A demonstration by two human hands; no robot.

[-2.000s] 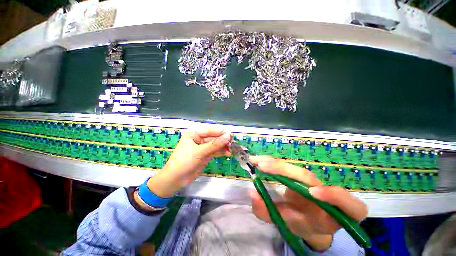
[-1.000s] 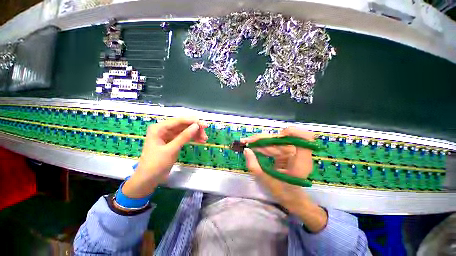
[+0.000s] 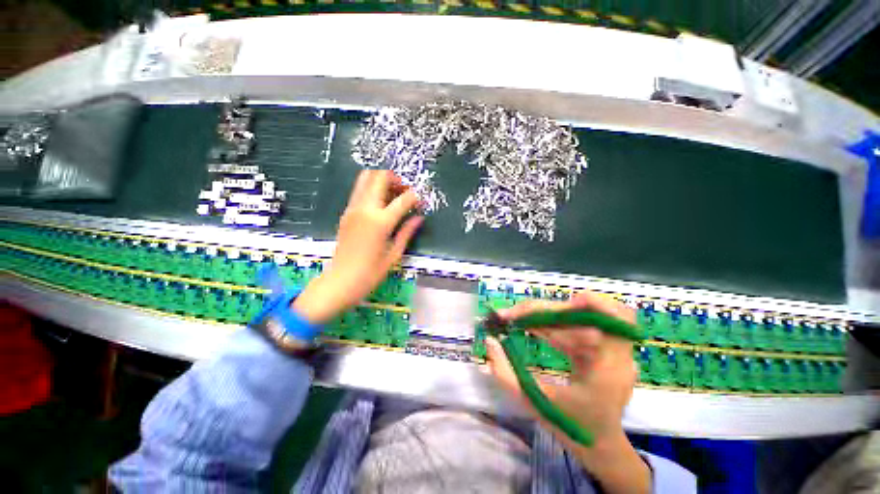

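Observation:
The large heap of loose silver components (image 3: pixel 516 164) lies on the dark green surface. My left hand (image 3: pixel 371 232), with a blue wrist strap (image 3: pixel 292 323), is at the heap's near left edge, fingertips among the pieces; whether it pinches one is too small to tell. My right hand (image 3: pixel 589 371) holds the green-handled cutters (image 3: pixel 540 386) over the boards, handles spread, the short dark jaws pointing left. Rows of green circuit boards (image 3: pixel 733 352) with blue dots run across in front of me. A grey metal plate (image 3: pixel 443 311) breaks the row just left of the jaws.
White block components (image 3: pixel 241 198) with long wires lie left of the heap. A clear plastic bag (image 3: pixel 89 145) is at far left. Small pale bags (image 3: pixel 214 55) and a white item (image 3: pixel 697 82) are on the back ledge. A metal-edged rail (image 3: pixel 598 278) runs behind the boards.
My left hand has moved from over the boards up to the heap's near left edge. The grey plate now shows between the boards. The cutters' handles have opened since two seconds ago.

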